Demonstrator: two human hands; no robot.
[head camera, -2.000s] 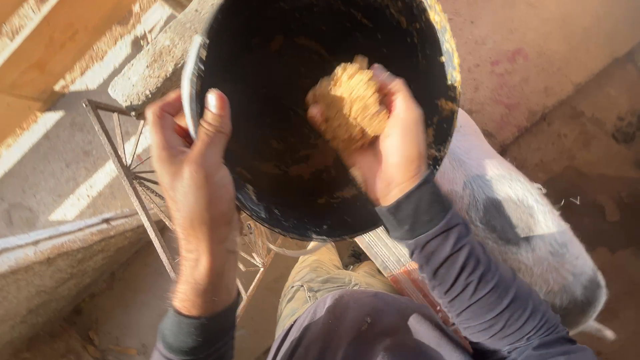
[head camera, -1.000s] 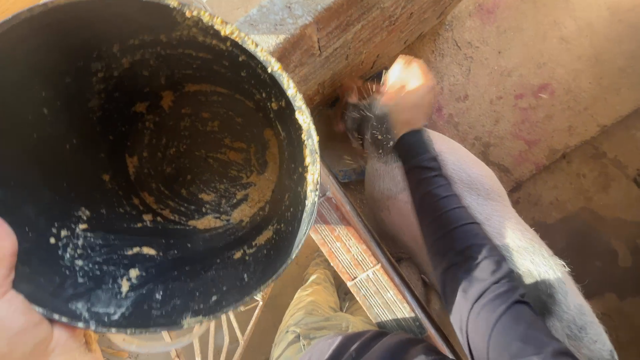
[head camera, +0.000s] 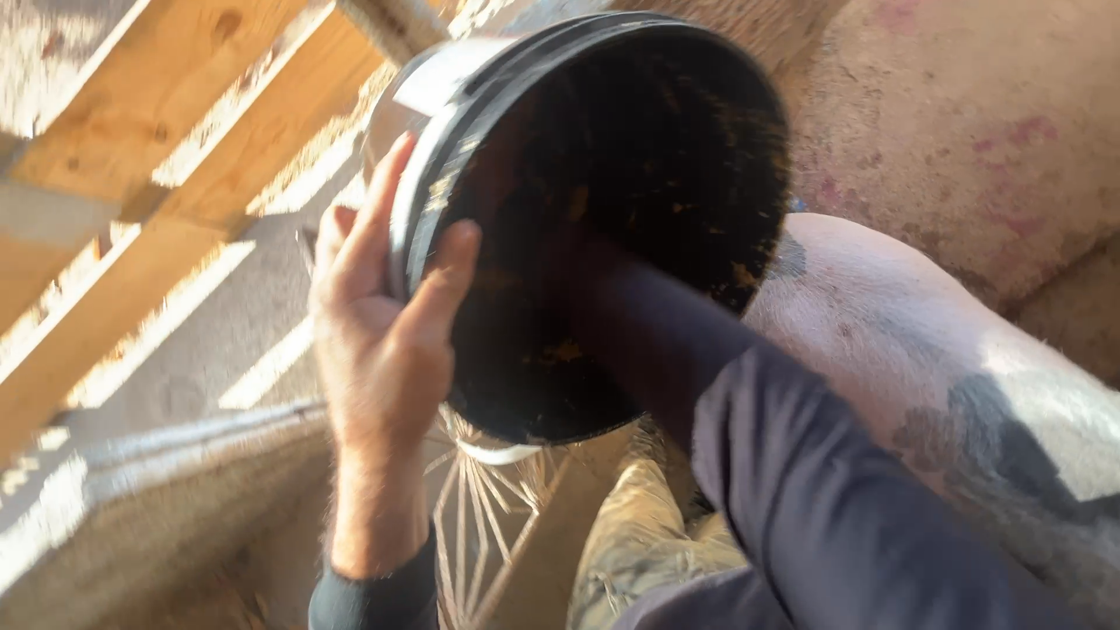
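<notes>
My left hand (head camera: 394, 324) grips the rim of a black plastic bucket (head camera: 516, 350), which is tilted with its mouth towards me. Fingers lie on the outside wall and the thumb is over the rim. My right arm reaches deep into the bucket, and the right hand is hidden in its dark inside. Bits of yellowish mash (head camera: 744, 276) cling to the inner wall. Just right of the bucket stands a pink pig with dark patches (head camera: 884, 324), partly behind my right sleeve.
Wooden slats (head camera: 175, 114) run across the upper left. A low wall (head camera: 201, 490) lies at the lower left. Thin metal bars (head camera: 477, 525) show beneath the bucket. Stained concrete floor (head camera: 954, 131) extends beyond the pig.
Two seconds ago my right hand held a clump of mash over the bucket; one second ago it was beside the pig, out of the bucket. Now that arm is inside the bucket.
</notes>
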